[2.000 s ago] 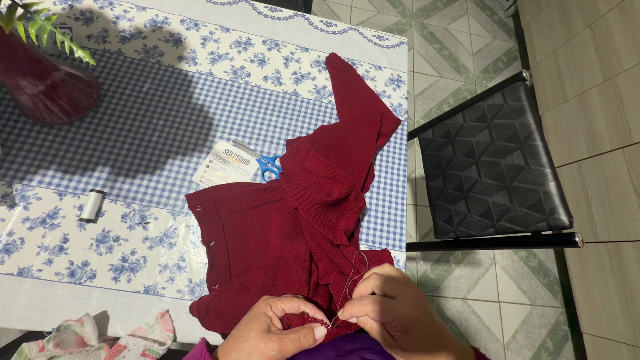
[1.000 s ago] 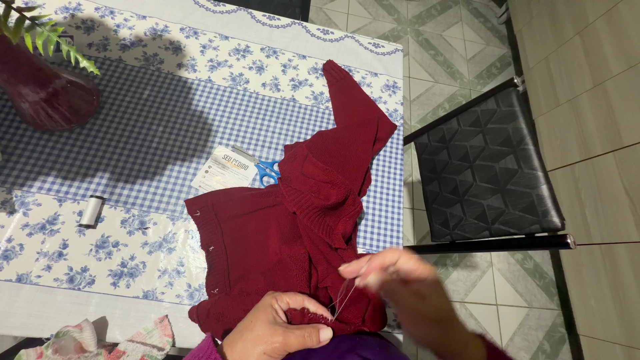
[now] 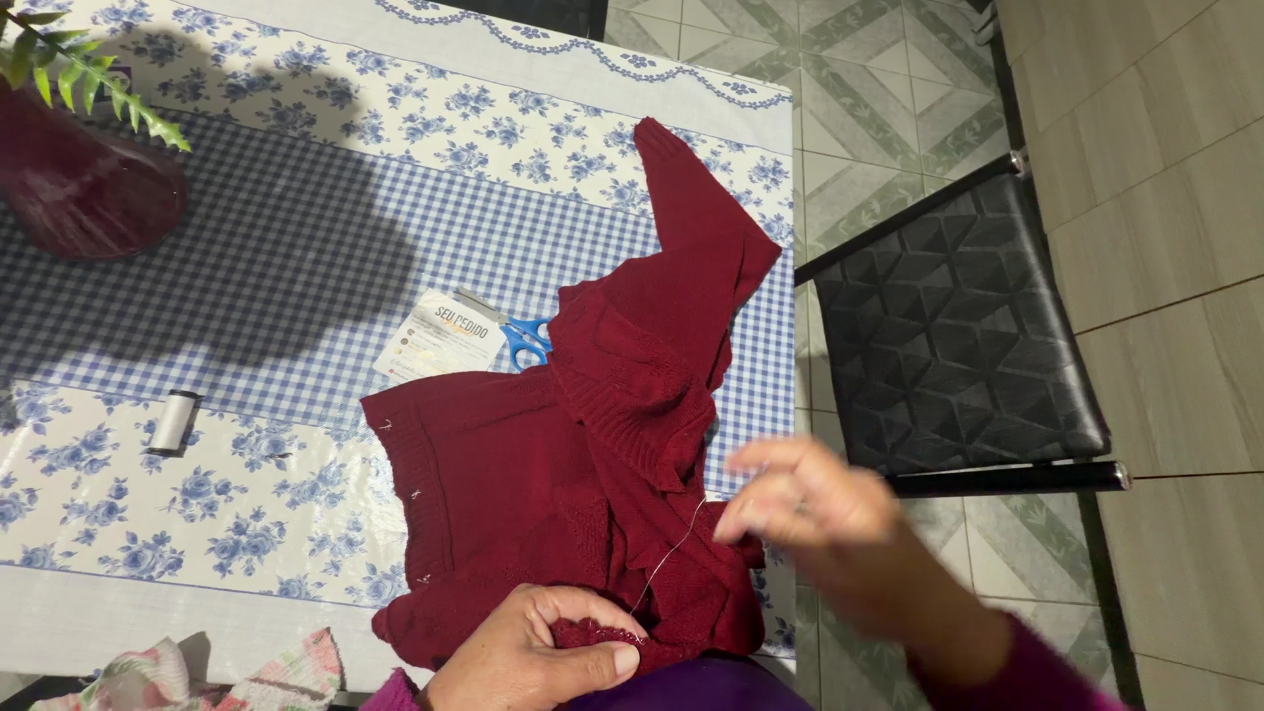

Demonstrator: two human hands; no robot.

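A dark red knitted garment (image 3: 494, 474) lies over the table's right part and front edge, with small light stitches along its ribbed band. My left hand (image 3: 553, 642) pinches a gathered edge of it between thumb and fingers. From that edge a pale thread (image 3: 670, 555) runs up toward my right hand (image 3: 800, 504), which is raised over the right table edge and blurred; whether it holds a needle cannot be made out. Blue-handled scissors (image 3: 523, 341) lie partly on a printed card (image 3: 441, 338), against the garment. A spool of white thread (image 3: 175, 423) stands or lies at the left.
A patterned tablecloth (image 3: 474, 222) covers the table. A dark red vase (image 3: 89, 188) with a fern leaf is at the upper left. A floral cloth (image 3: 286, 671) lies at the lower left edge. A black chair (image 3: 958, 336) stands right of the table.
My right hand has moved away from the garment's edge, up and to the right. The left hand keeps its pinch on the knit.
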